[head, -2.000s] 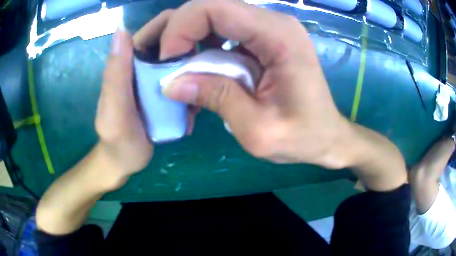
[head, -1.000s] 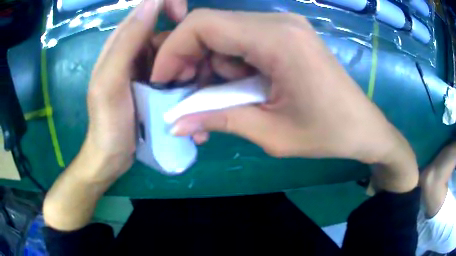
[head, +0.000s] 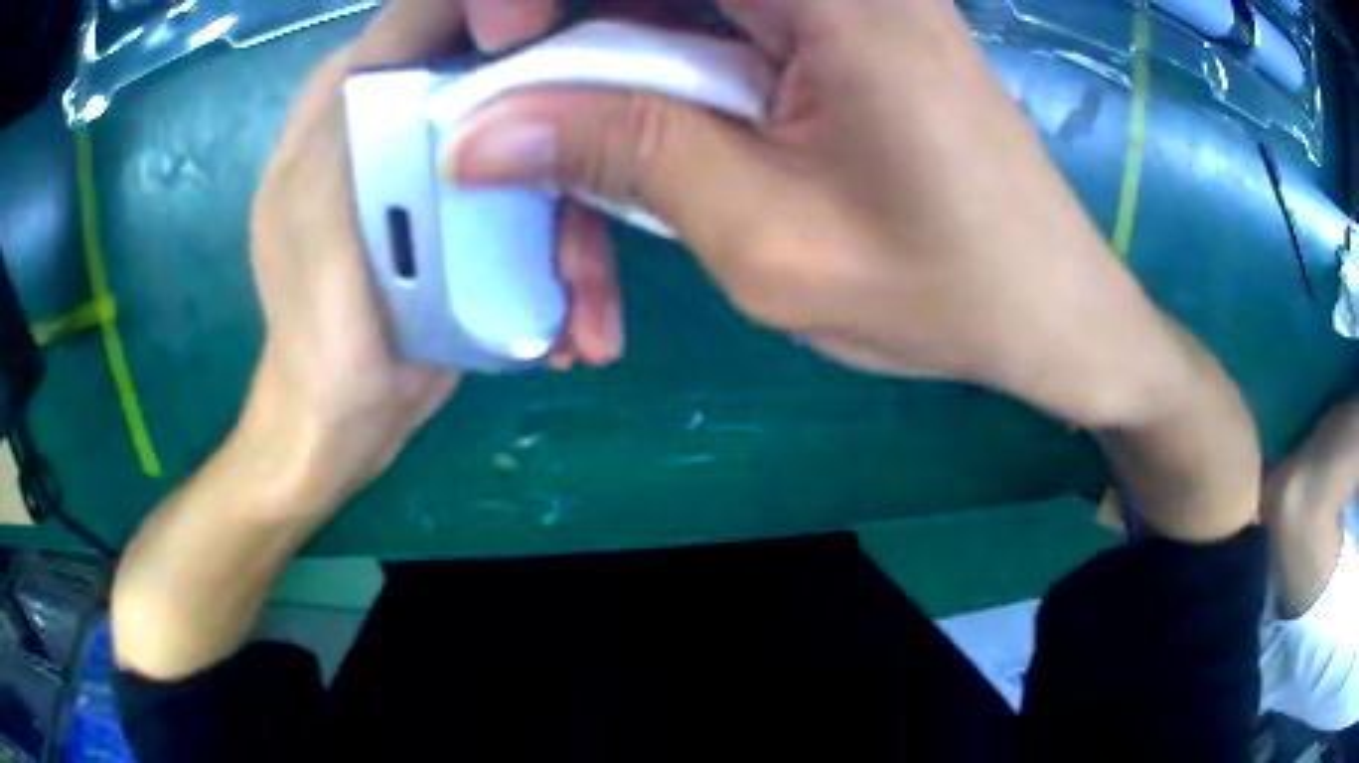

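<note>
A silver-grey housing (head: 499,283) with a small dark slot on its flat side is held above the green mat, left of centre. My left hand (head: 321,283) grips it from the left and behind, with fingertips showing at its right edge. My right hand (head: 879,209) pinches a folded white cloth (head: 626,67) and presses it with the thumb on the housing's upper face. The top of both hands is cut off or hidden near the upper edge.
Clear blister trays (head: 224,33) lie at the far edge, with pale housings at upper right. A thin dark stick (head: 1285,216) lies on the green mat (head: 716,462) at right. Yellow tape (head: 108,313) marks the mat. Another person's arm (head: 1319,485) shows at right.
The housing has moved up and turned so its slotted side shows more. Both hands have moved up with it. The cloth is now at the housing's upper part.
</note>
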